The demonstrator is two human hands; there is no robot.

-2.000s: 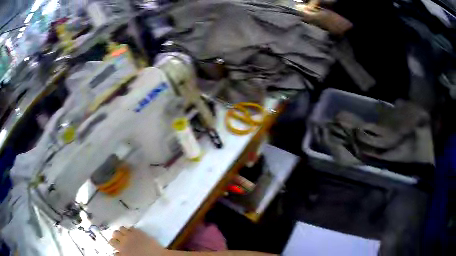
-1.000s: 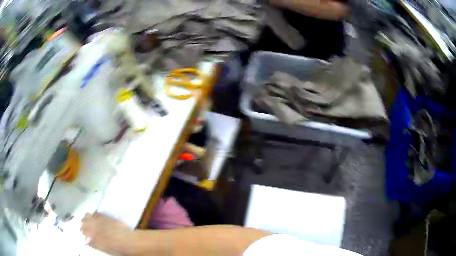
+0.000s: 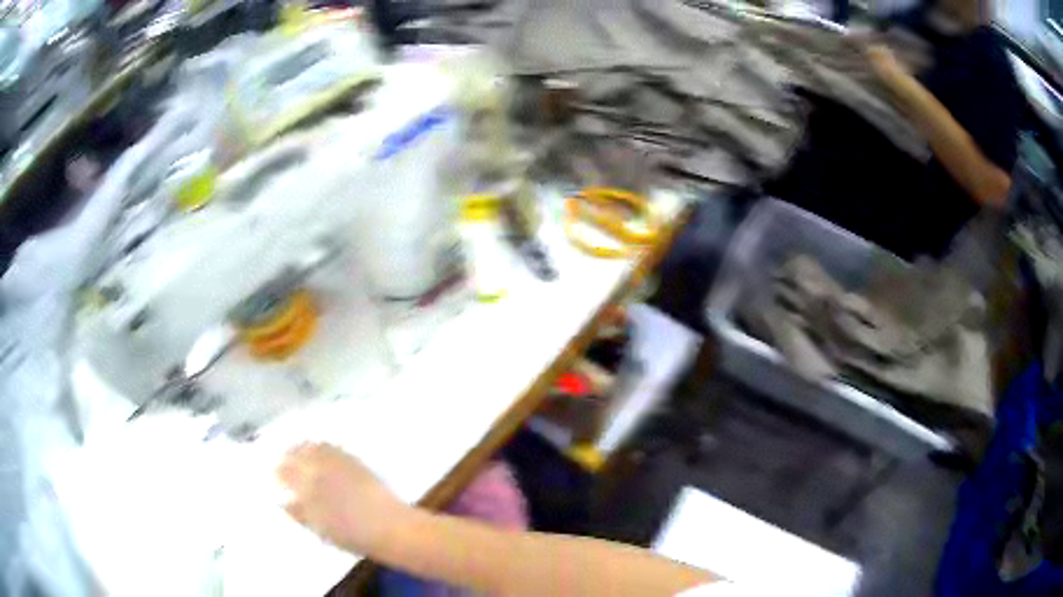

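Observation:
My right hand (image 3: 332,496) lies low over the overexposed white area at the table's front edge, fingers bent and pointing left; blur and glare hide whether it holds anything. My left hand is not in view. Pale cloth (image 3: 128,501) seems to spread at the lower left, washed out, its edges unclear. The white sewing machine (image 3: 350,187) with blue lettering stands beyond my hand. An orange-yellow roll (image 3: 280,327) shows under its arm. The needle area is too blurred to read.
Yellow-orange shears (image 3: 612,224) and a small dark tool (image 3: 534,254) lie at the table's right end. A grey crate (image 3: 839,408) of brown-grey cloth stands on the floor beyond. Another person's arm (image 3: 938,128) reaches over heaped cloth (image 3: 653,70). A white panel (image 3: 758,546) is at the lower right.
The view swung right, then back left, shifting the whole scene. My right hand stays near the table's front edge. More of the other person's arm now shows at the upper right.

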